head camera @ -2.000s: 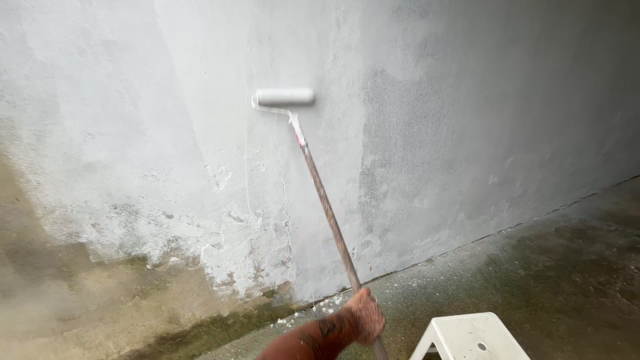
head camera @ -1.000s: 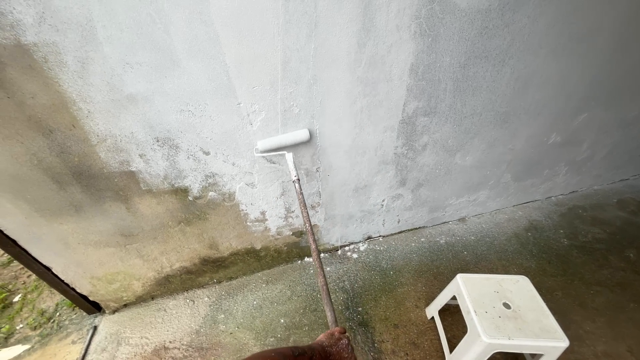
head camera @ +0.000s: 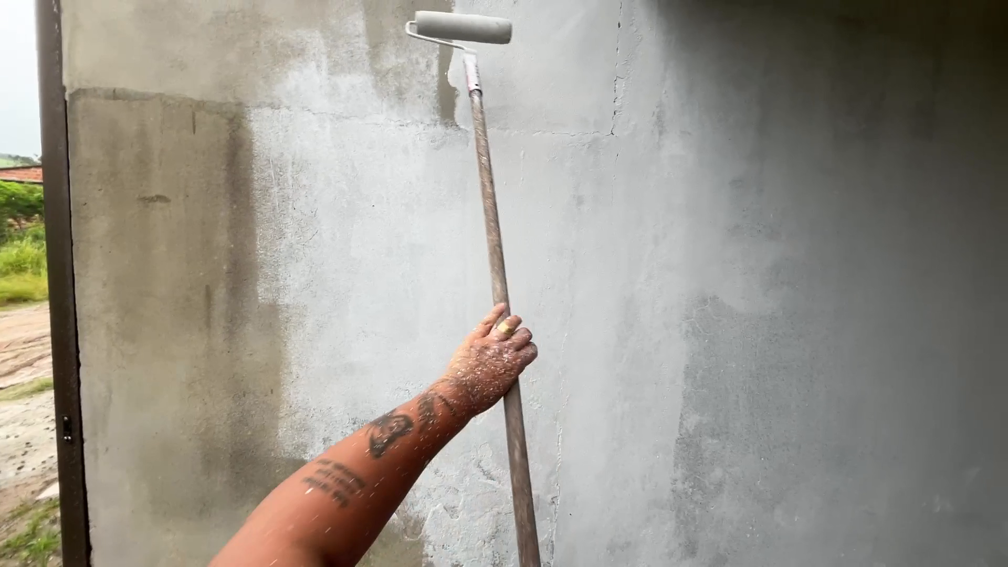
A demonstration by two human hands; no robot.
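Observation:
My left hand (head camera: 492,358), speckled with white paint and wearing a ring, is closed around the wooden pole (head camera: 494,228) of a paint roller. The pole runs from the bottom edge up to the roller's wire frame and handle. The white roller sleeve (head camera: 463,27) is near the top of the view, in front of the wall; whether it touches the surface I cannot tell. Whitish paint covers the middle and right of the concrete wall (head camera: 394,228), while bare brownish concrete shows at the left. My right hand is out of view.
A dark metal post (head camera: 64,315) edges the wall at the far left. Beyond it lie a dirt track (head camera: 24,342), green grass (head camera: 24,264) and a tiled roof (head camera: 21,174). A crack (head camera: 617,71) runs down the upper wall.
The view has swung upward and left, so the floor and white plastic stool have left it. The roller is now higher on the wall, and more of my left arm shows.

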